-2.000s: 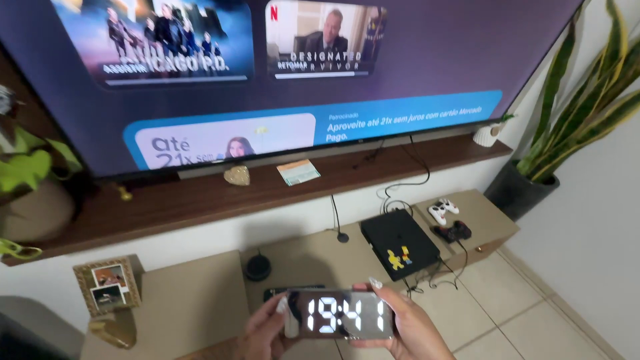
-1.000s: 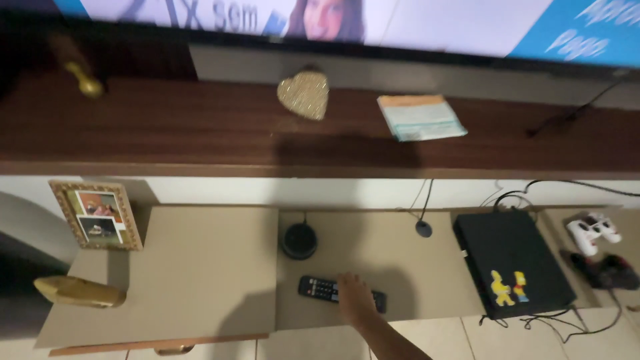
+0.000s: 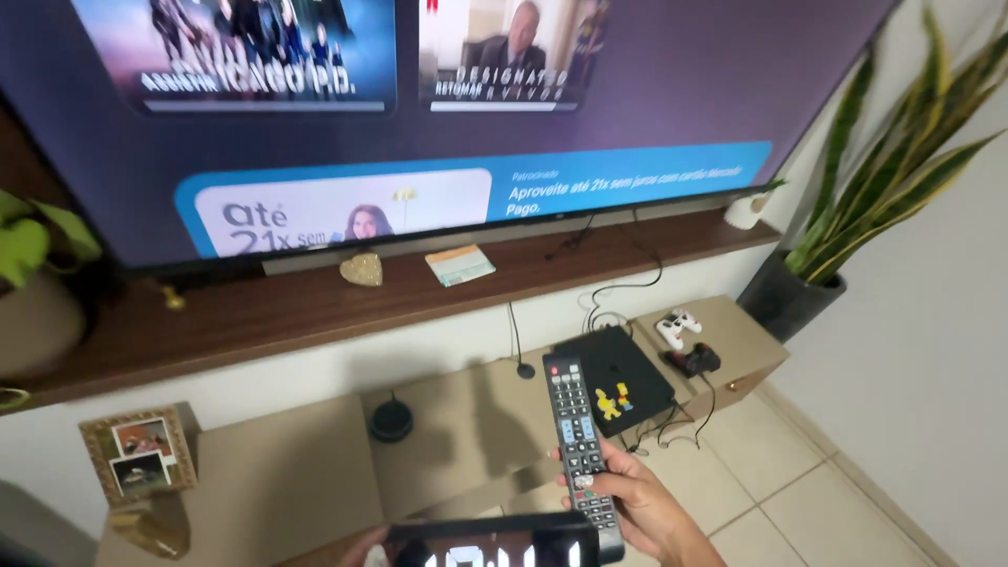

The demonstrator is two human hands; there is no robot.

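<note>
My right hand (image 3: 630, 496) is closed around a black TV remote control (image 3: 579, 441), thumb on its lower buttons, the remote pointing up toward the television (image 3: 630, 87). At the bottom edge, my left hand (image 3: 366, 549) shows only in part, at the left end of a black device with lit white digits (image 3: 492, 543), and its fingers hold that end. The device overlaps the lower part of the remote in the view. Beyond the remote, a black game console (image 3: 630, 370) with yellow cartoon stickers lies on the low cabinet (image 3: 276, 472).
White (image 3: 679, 327) and black game controllers (image 3: 694, 360) lie right of the console, with loose cables. A round black speaker (image 3: 391, 420) and a picture frame (image 3: 140, 457) stand left. The wooden shelf (image 3: 260, 315) holds a gold heart (image 3: 362, 269) and papers (image 3: 460, 265). A potted snake plant (image 3: 795, 295) stands right.
The remote, lying on the low cabinet under a hand one second ago, is now up in my right hand. The view has swung back up to the television.
</note>
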